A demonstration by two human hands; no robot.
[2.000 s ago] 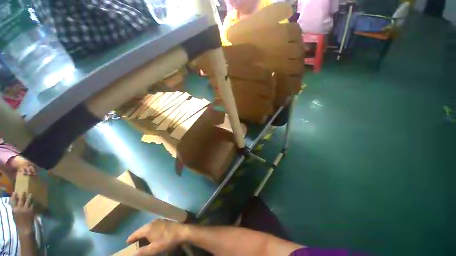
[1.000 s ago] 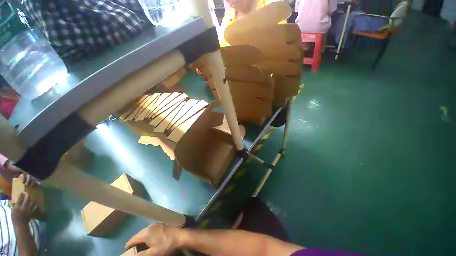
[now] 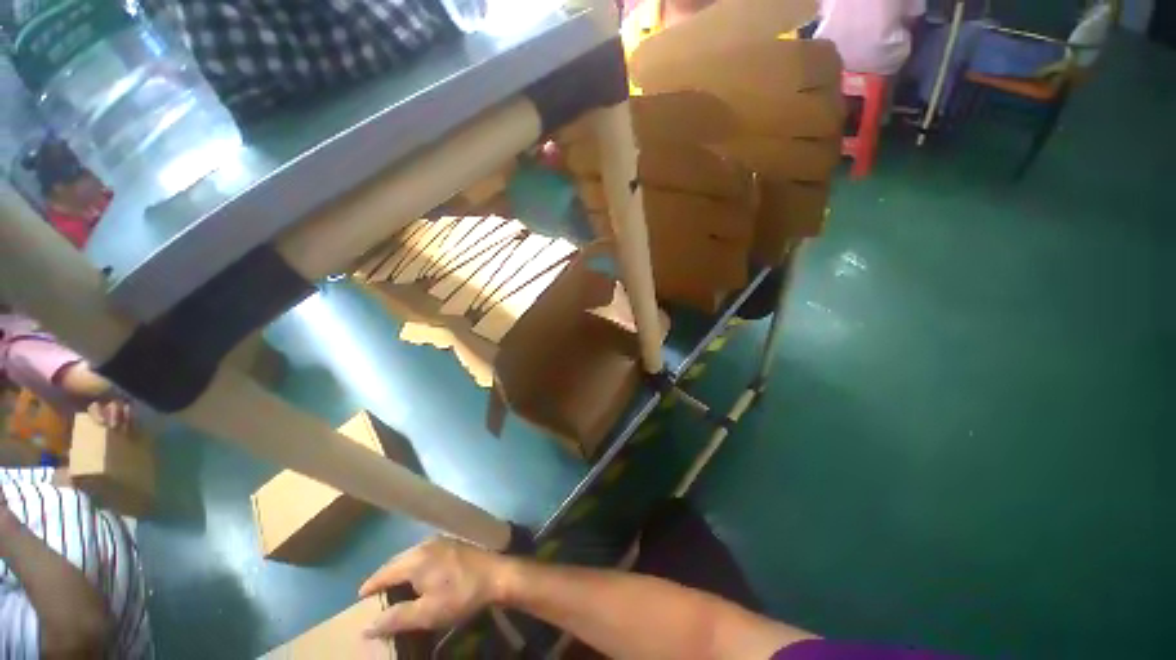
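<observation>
My right hand (image 3: pixel 439 588) reaches in from the bottom right, below a purple sleeve. Its fingers and thumb grip the edge of a plain brown carton (image 3: pixel 338 637), which is cut off by the bottom edge of the picture. The carton looks closed on the part that shows. My left hand is not in view. A second closed brown carton (image 3: pixel 316 505) lies on the green bench just beyond, partly behind a cream pipe.
A cream pipe rack (image 3: pixel 413 181) with black joints holds water bottles (image 3: pixel 142 110). Behind it stand part-folded cartons (image 3: pixel 477 264), an open carton (image 3: pixel 568 374) and tall brown flaps (image 3: pixel 735 155). Co-workers sit around; a hand touches another carton (image 3: pixel 114 462) at left.
The whole scene has shifted right and slightly up in view. More of the carton under my right hand shows. The striped-clothed co-worker's hand has come off the carton at left.
</observation>
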